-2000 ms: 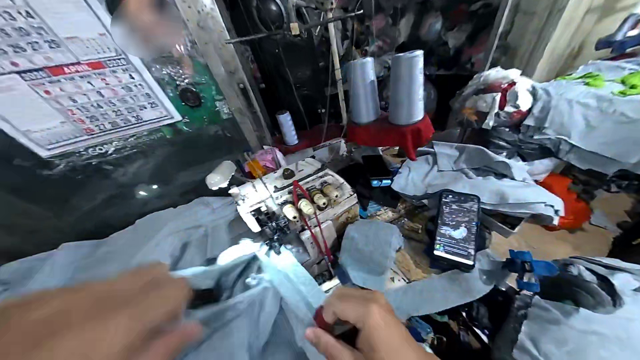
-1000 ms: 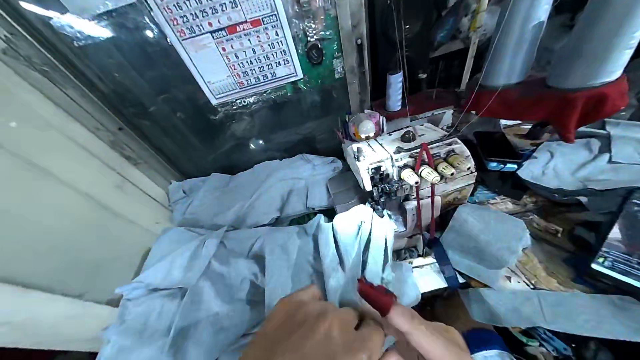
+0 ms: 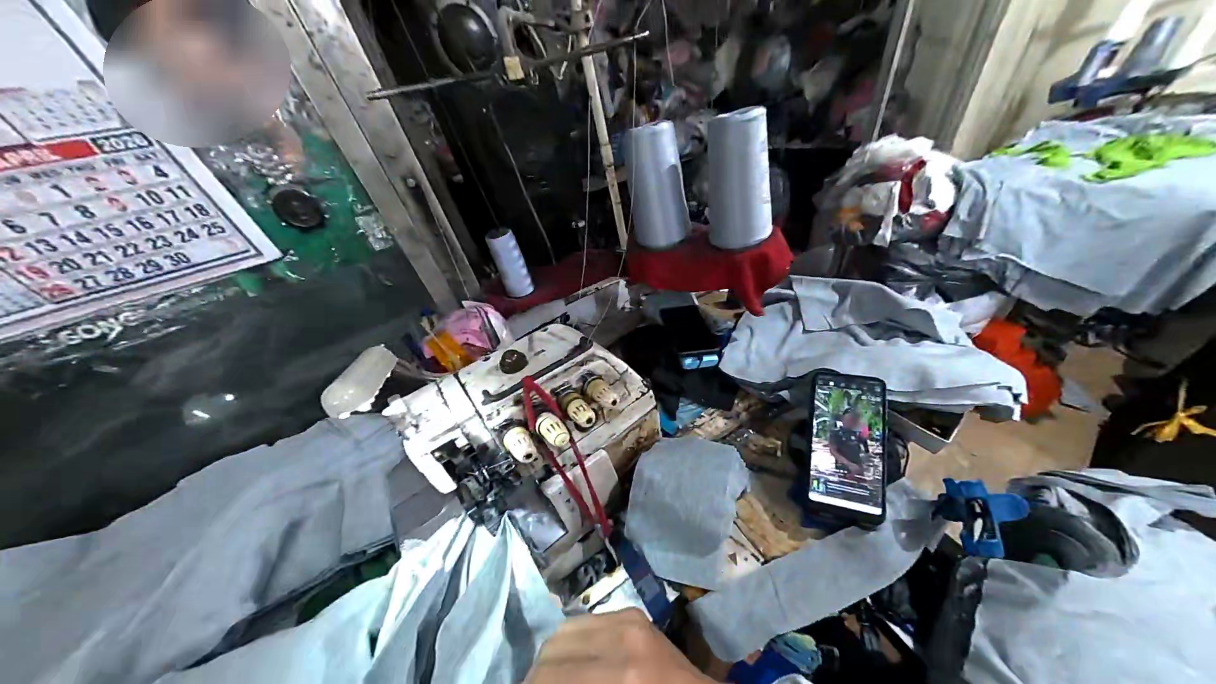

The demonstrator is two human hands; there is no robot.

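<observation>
A white overlock sewing machine (image 3: 532,408) with several tension dials and a looped red cord stands near the middle. Light blue-grey fabric (image 3: 475,598) lies gathered against its needle area. One bare hand (image 3: 617,651) shows at the bottom edge, beside the fabric and just below the machine; it seems to be my right hand, and its fingers are cut off by the frame. My left hand is out of view.
Grey cloth (image 3: 218,513) spreads on the left. A lit phone (image 3: 847,446) stands right of the machine, above a fabric strip (image 3: 817,579). Grey thread cones (image 3: 739,180) stand on red cloth (image 3: 760,271) behind. More cloth (image 3: 1121,228) is heaped at the right.
Both hands showed at the fabric one second ago; now only one is in view, low at the edge. The view has swung back to the right.
</observation>
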